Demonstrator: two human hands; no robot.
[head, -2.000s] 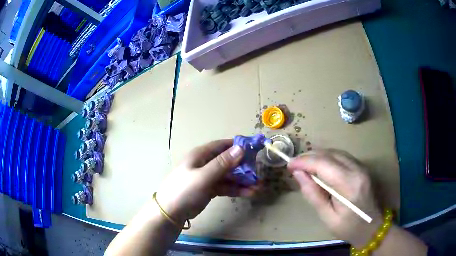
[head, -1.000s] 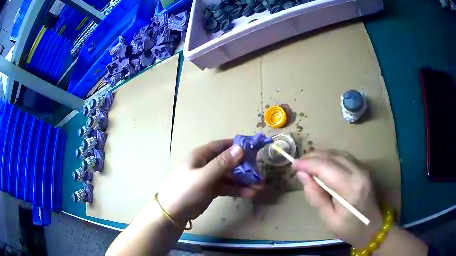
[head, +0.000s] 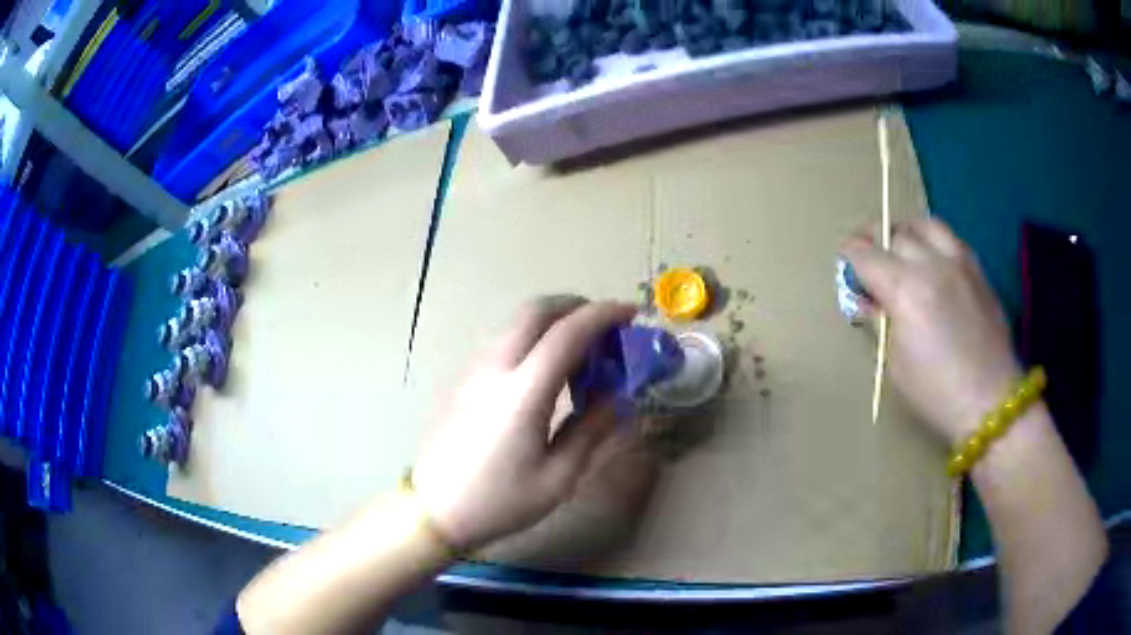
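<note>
My left hand (head: 515, 416) holds a purple body piece (head: 645, 360), slightly blurred, just left of the glue cup (head: 698, 370). My right hand (head: 924, 298) is at the right, its fingers closed around the head piece (head: 851, 288), whose white side and a bit of blue-grey top show. The applicator stick (head: 884, 174) is also in my right hand, pointing up and down the view; its middle is hidden by the fingers. The orange cap (head: 681, 293) lies just above the cup on the cardboard (head: 546, 236).
Assembled figurines (head: 199, 325) stand in rows at left. Loose purple bodies (head: 372, 87) are heaped at the back left. The pink-lilac tub (head: 732, 106) of dark caps is at the back. Blue trays (head: 56, 335) stand far left; a dark red-black flat object (head: 1054, 323) lies right.
My right hand has moved from the cup up and right to the head piece and closed on it, the stick now upright in the view. My left hand has turned the purple body piece.
</note>
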